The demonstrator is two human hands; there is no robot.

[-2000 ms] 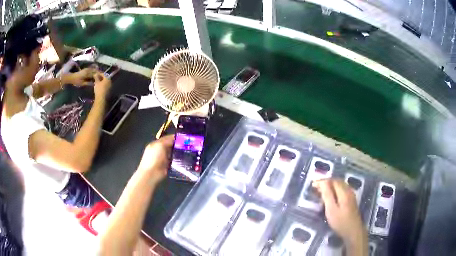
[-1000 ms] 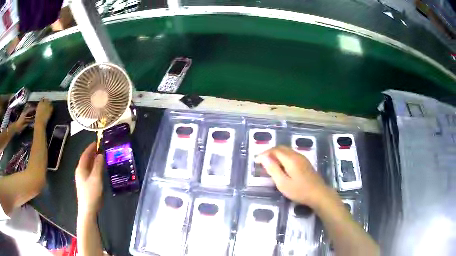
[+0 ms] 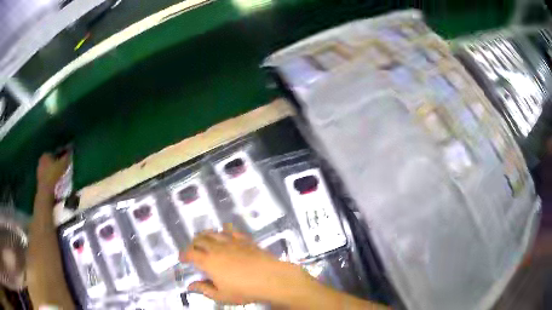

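The clear blister tray lies below me, tilted in view, with white back housings in its pockets, each with a dark red-edged oval opening. One housing lies at the tray's right end. My right hand is over the tray's middle, blurred, fingers spread; nothing shows in it. My left hand is stretched out at the far left by the belt's edge. Its fingers are at the top end of a pale phone; whether they grip it is unclear.
The green conveyor belt runs behind the tray, with a pale rail along its near edge. A large whitish-grey sheet stands right of the tray, with blurred parts in rows toward its far side. A desk fan is blurred at the left edge.
The view has swung right and tilted. My left hand has moved from beside the smartphone to the phone at the belt's edge. My right hand is still over the tray, now with fingers spread.
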